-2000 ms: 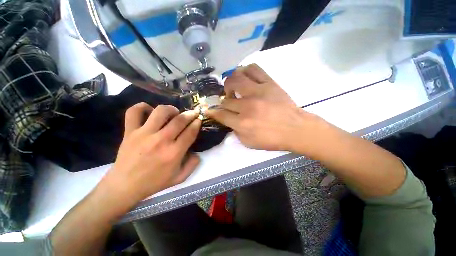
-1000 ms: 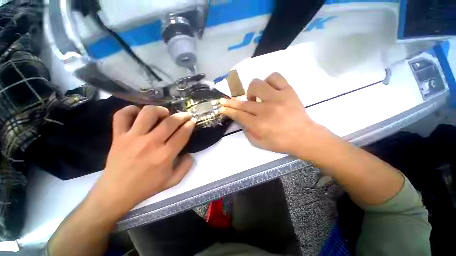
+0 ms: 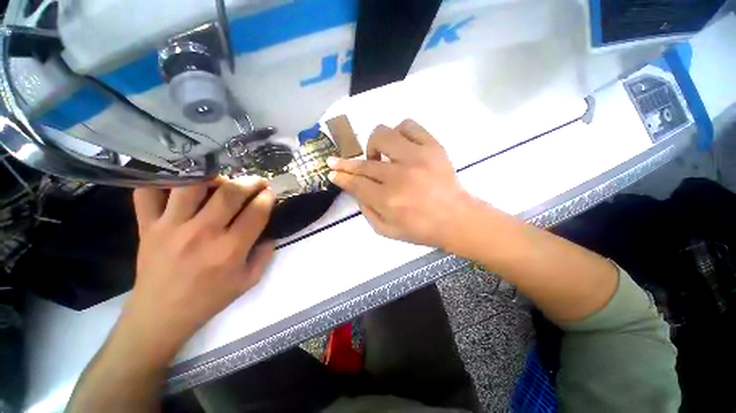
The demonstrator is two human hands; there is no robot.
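A black sleeve end [image 3: 300, 214] lies on the machine bed, with a strip of plaid fabric [image 3: 316, 161] turned up at the presser foot area. My left hand [image 3: 202, 234] lies on the black cloth left of the foot, its fingertips pressing it down beside the foot. My right hand [image 3: 411, 185] pinches the right edge of the plaid strip between thumb and finger. The needle area is partly hidden by metal guides. The black garment body [image 3: 81, 250] spreads left under and beyond my left hand.
The white sewing machine head [image 3: 266, 48] with a black strap [image 3: 391, 40] over it stands behind. A tan block [image 3: 345, 135] sits right of the foot. A control panel [image 3: 658, 105] is at the right. A measuring tape [image 3: 323, 310] runs along the front edge.
The view has shifted, so the machine appears further left. More of the plaid strip shows between my hands, which are further apart. The tan block, hidden at first, now shows.
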